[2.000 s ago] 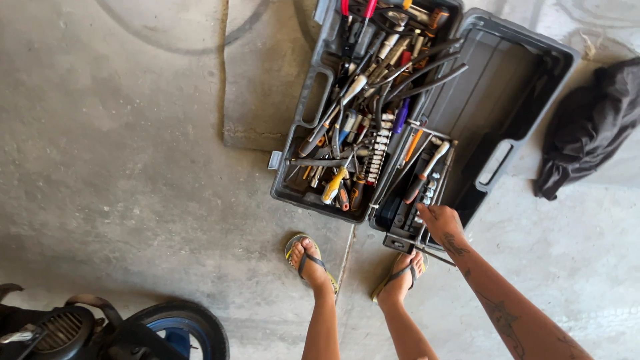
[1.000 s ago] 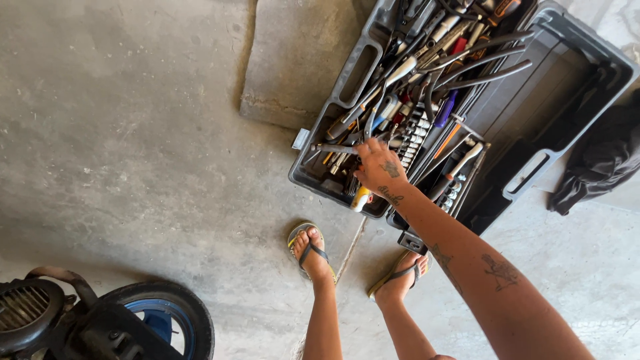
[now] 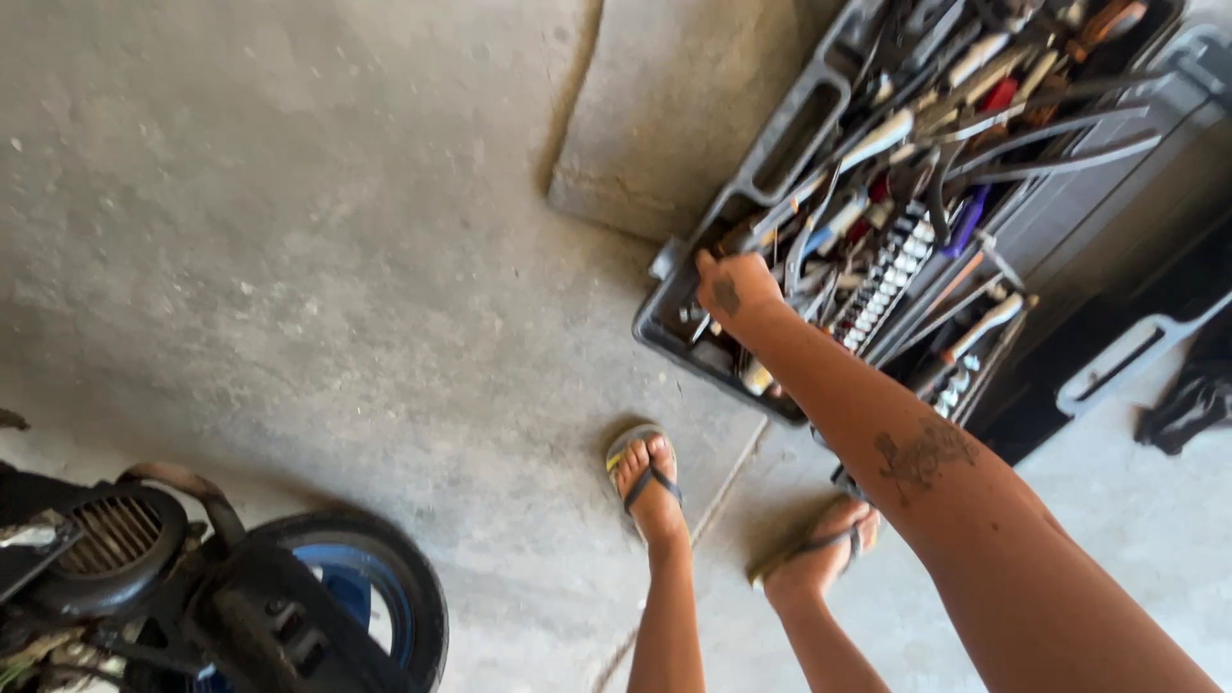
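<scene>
My right hand (image 3: 736, 289) reaches into the near left corner of an open plastic toolbox (image 3: 664, 318). Its fingers point down among the tools, and whether they grip one is hidden. Beside the hand lie a row of chrome sockets (image 3: 890, 284), pliers-like tools and screwdrivers. A purple handle (image 3: 967, 221) and several long curved metal handles (image 3: 1068, 164) lie farther right. A tool with a pale and orange handle (image 3: 987, 325) rests near the toolbox's hinge side. My left hand is out of view.
The toolbox lid (image 3: 1107, 385) is folded back to the right, near a black cloth (image 3: 1193, 399). My feet in flip-flops (image 3: 650, 481) stand just below the toolbox. At the lower left is part of a motor vehicle with a blue-rimmed wheel (image 3: 385, 577). A concrete slab edge (image 3: 577, 144) crosses the floor above.
My right hand has moved from the toolbox's right-hand tools, across the tool pile, to its left corner. The view has moved closer to the toolbox.
</scene>
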